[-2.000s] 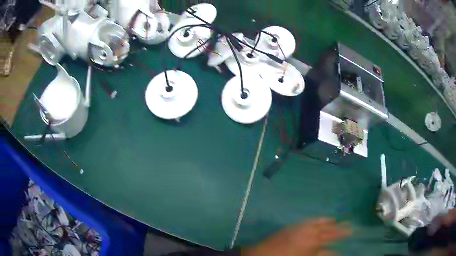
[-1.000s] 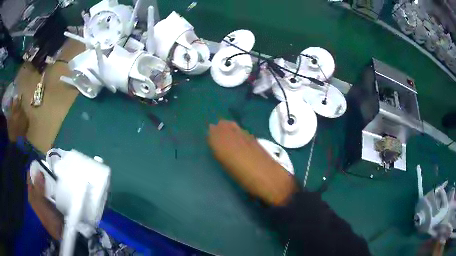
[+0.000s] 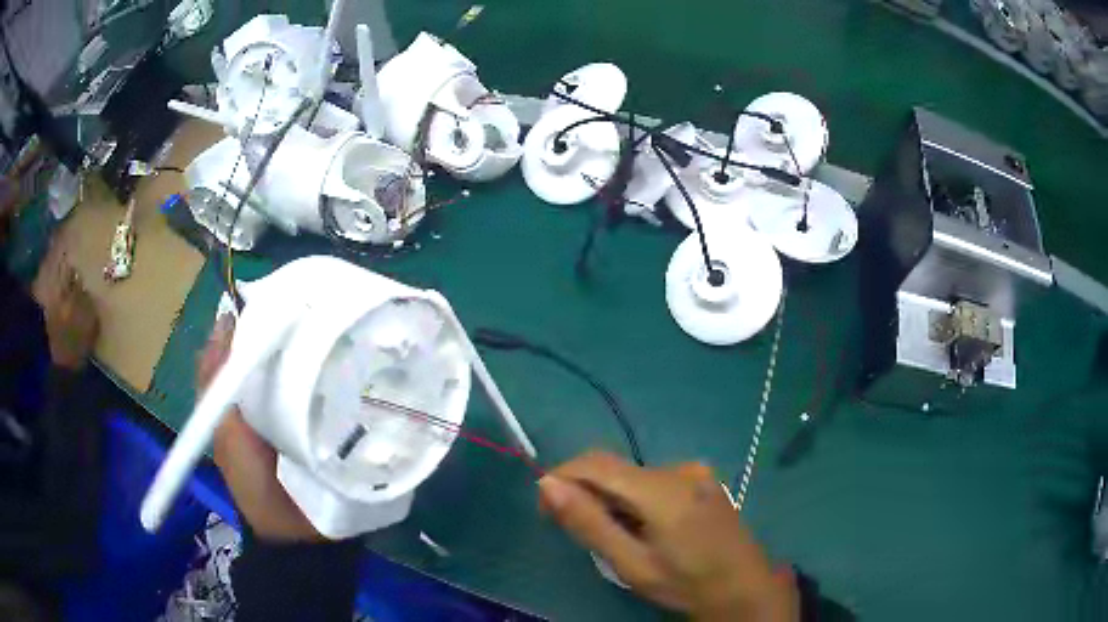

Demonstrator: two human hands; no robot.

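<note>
My left hand [image 3: 249,468] holds a white camera housing [image 3: 273,365] from behind and below, with its round open end tilted towards me and to the right. A white antenna [image 3: 216,419] sticks out on its left side and another on its right. A thin red wire lead [image 3: 486,442] runs from inside the open end to my right hand [image 3: 662,522], which pinches it between the fingertips. A black cable [image 3: 583,374] with a dark connector end lies above my right hand. White edges show beside and below this hand; what they belong to is mostly hidden.
Several white mounting bases [image 3: 725,304] with black cables lie at the back middle. Other camera units [image 3: 328,182] stand at the back left. The screw feeder [image 3: 960,261] is at the right. Another person's hand [image 3: 67,304] is by the brown board [image 3: 164,286]. Blue bins are below the left edge.
My left hand has brought the housing inward from the left and turned its open end into view. My right hand has moved down and right and now grips the red lead.
</note>
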